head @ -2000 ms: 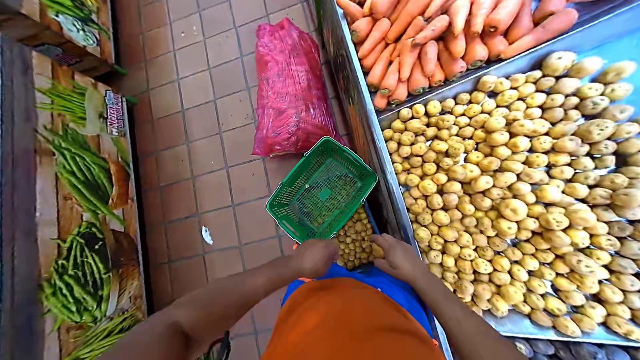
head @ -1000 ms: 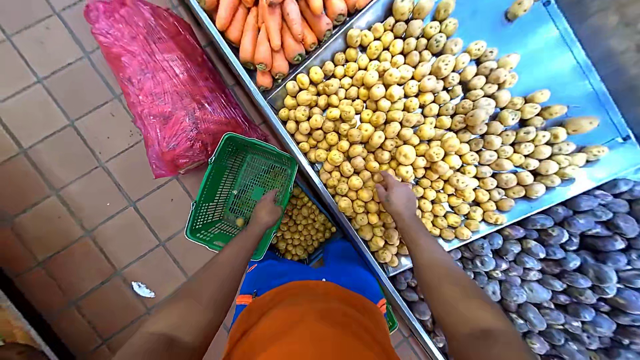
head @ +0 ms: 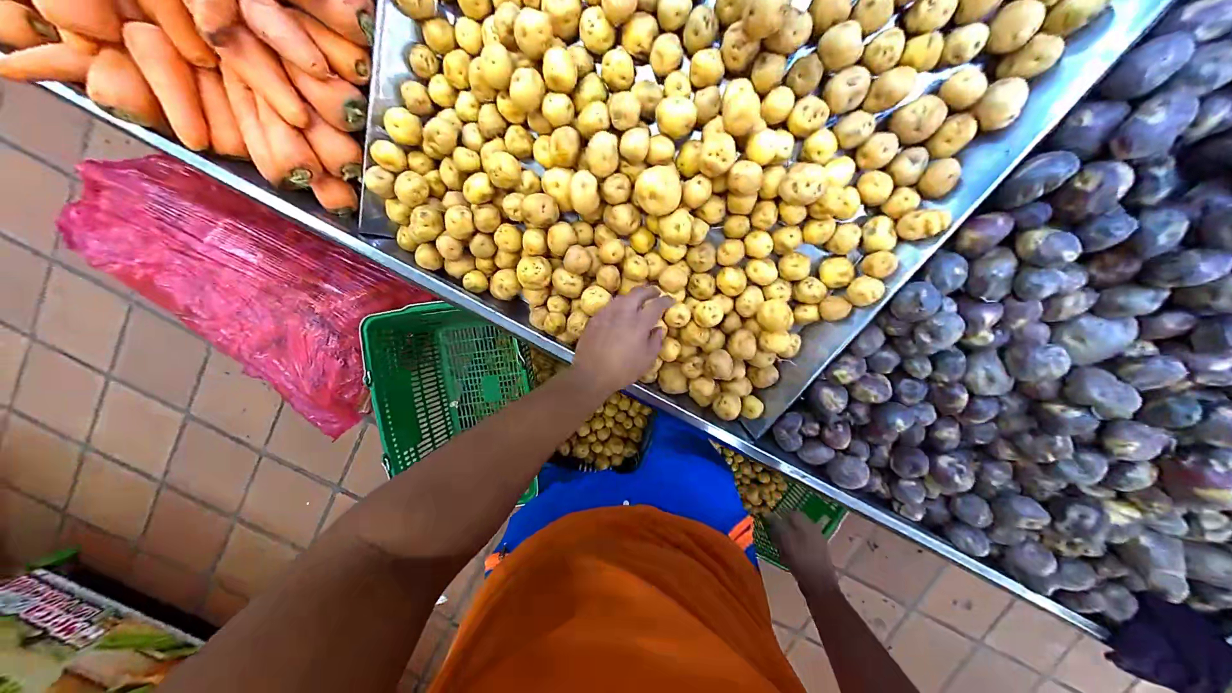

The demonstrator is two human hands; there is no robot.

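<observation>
My left hand (head: 624,342) rests on the small yellow potatoes (head: 717,236) at the near edge of the metal display bin, fingers curled over them; whether it grips one I cannot tell. Low on the right, my right hand (head: 801,547) is at the rim of a green plastic crate (head: 826,510) with small potatoes, partly under the bin edge; its fingers are blurred. Left of my body, a green plastic basket (head: 409,385) stands tilted beside a crate of small potatoes (head: 611,428), partly behind my left forearm.
Carrots (head: 241,87) lie at the upper left, dark purple-skinned potatoes (head: 1020,356) at the right. A metal bin edge (head: 924,537) runs diagonally across. On the tiled floor (head: 183,443) lies a pink mesh sack (head: 241,279). A produce stand (head: 77,635) shows at the lower left.
My left hand has moved from the green basket onto the potatoes in the bin. My right hand has left those potatoes and is down at the crate on the right. The view has shifted right.
</observation>
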